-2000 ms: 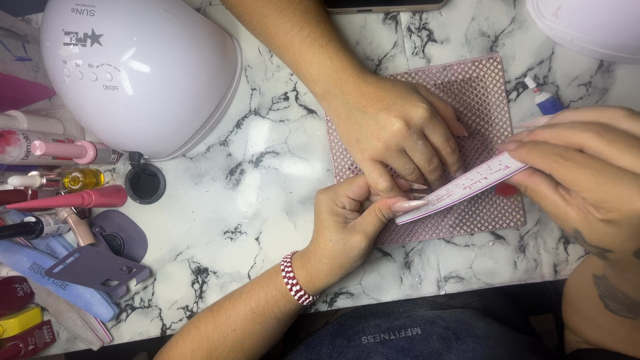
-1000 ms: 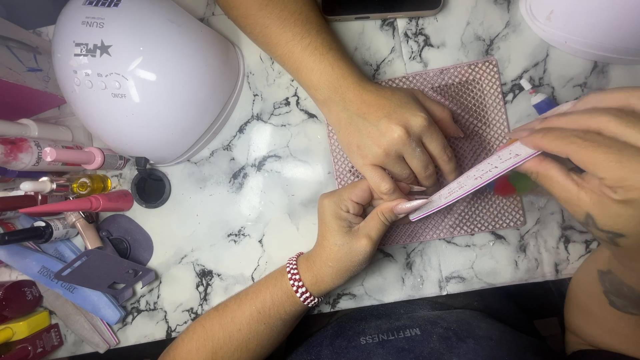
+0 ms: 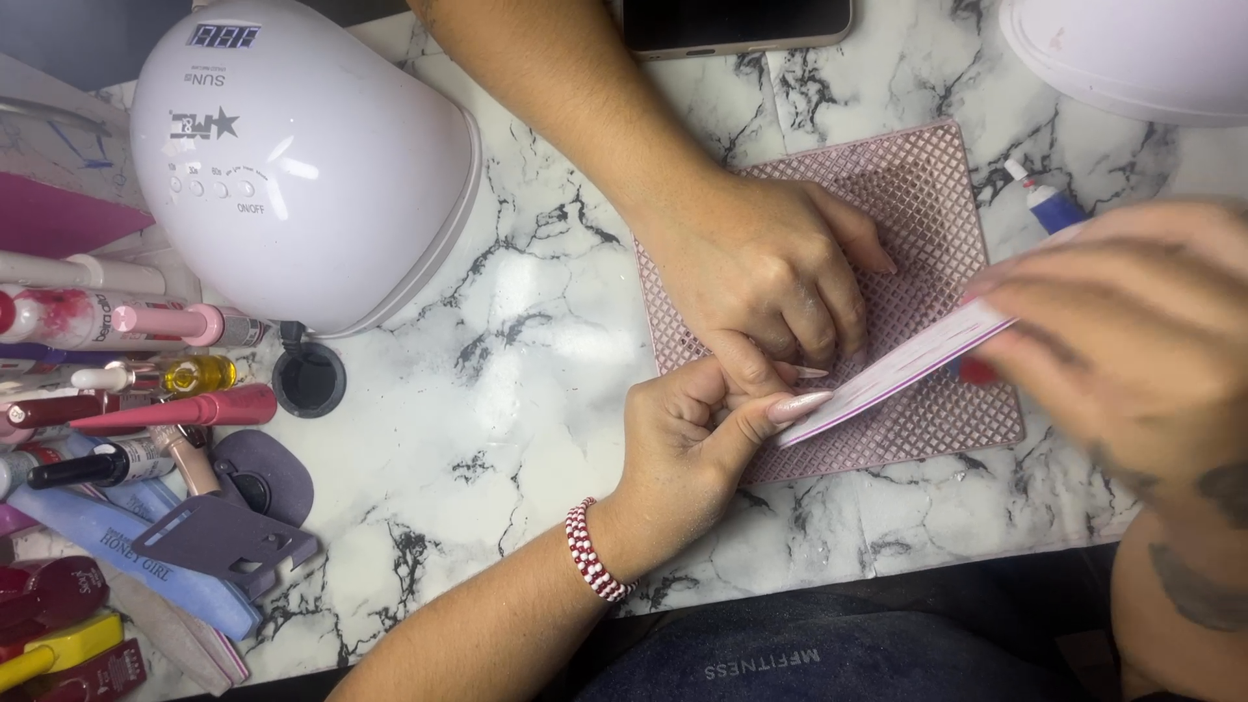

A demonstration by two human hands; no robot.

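My left hand (image 3: 682,448), wearing a red and white beaded bracelet (image 3: 590,554), grips a finger of another person's hand (image 3: 770,273). That hand reaches in from the top, back up, over a pink lattice-patterned mat (image 3: 936,214). A pointed, shiny nail shows on my left thumb; another pointed nail tip lies just above it. My right hand (image 3: 1121,331), tattooed and blurred by motion, holds a white nail file with a pink edge (image 3: 897,373) at its far end. The file slants down to the left, its tip beside my left thumbnail. Exact contact with a nail is hidden.
A white nail lamp (image 3: 302,175) stands upper left, above polish bottles (image 3: 175,322), a yellow oil bottle (image 3: 200,373) and blue files (image 3: 136,556). A phone (image 3: 736,24) lies at the top, a small blue-and-white tube (image 3: 1048,203) right of the mat, and a white rounded object (image 3: 1131,58) upper right.
The file stays in my right hand, its angle shifting slightly. My left hand and the other person's hand hold nearly the same position.
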